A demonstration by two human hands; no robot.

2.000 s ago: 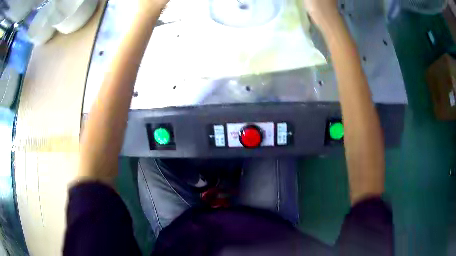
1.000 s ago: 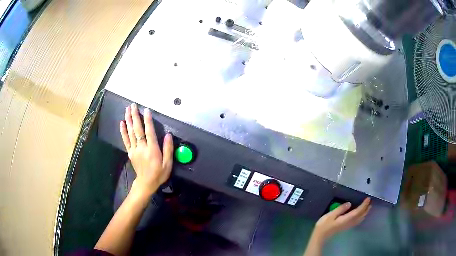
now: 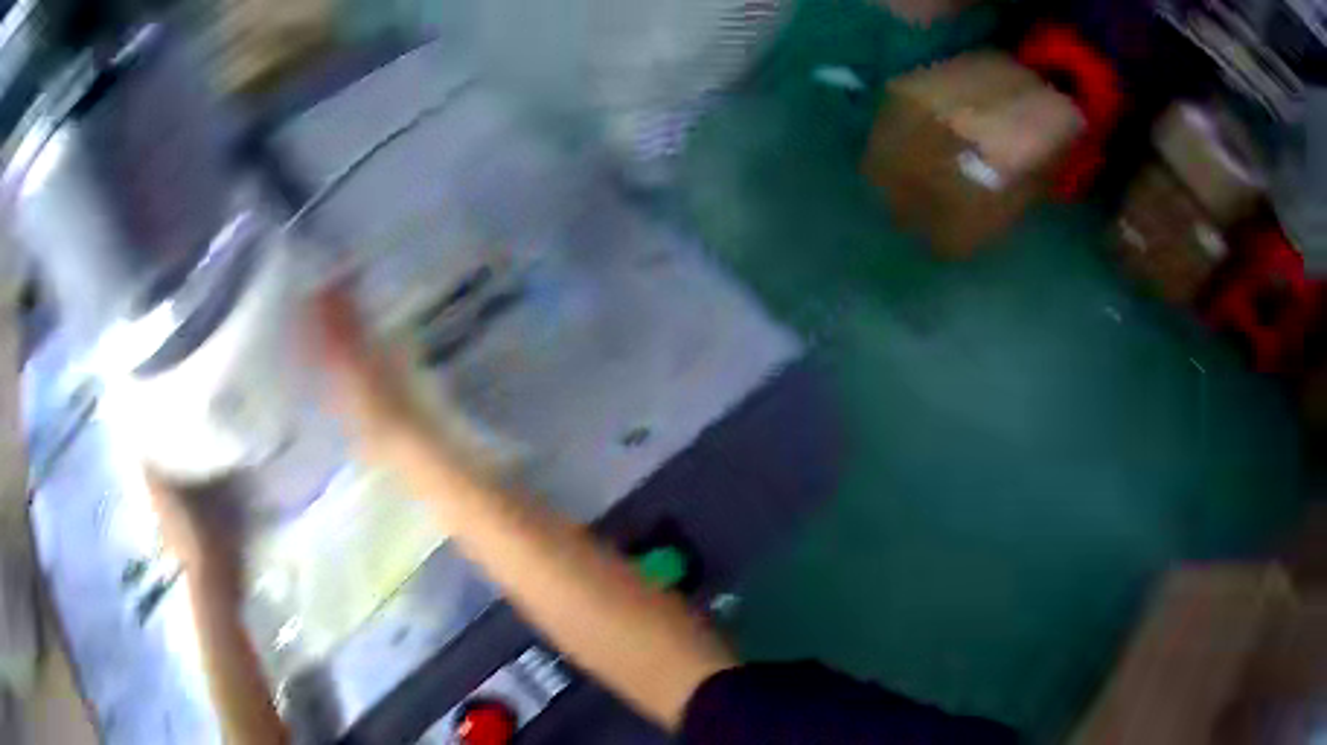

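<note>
The view is strongly blurred. A white housing (image 3: pixel 230 400) stands under the silver horn (image 3: pixel 197 299) at the left of the picture. My left hand (image 3: pixel 189 510) is at the housing's lower near side. My right hand (image 3: pixel 342 342) is at its right side. Both hands seem to touch it, but blur hides the fingers and whether they grip. A pale yellowish sheet (image 3: pixel 349 546) lies beneath, on the metal machine table (image 3: pixel 640 335).
The dark front panel bears a green button (image 3: pixel 662 566) beside my right forearm and a red button (image 3: pixel 485 722). A cardboard box (image 3: pixel 953 146), red round objects (image 3: pixel 1074 102) and more boxes (image 3: pixel 1172 226) stand on the green floor (image 3: pixel 1019 437).
My hands have left the front panel and moved up to the white housing. The view has swung right, so the press now appears at the left and more floor shows.
</note>
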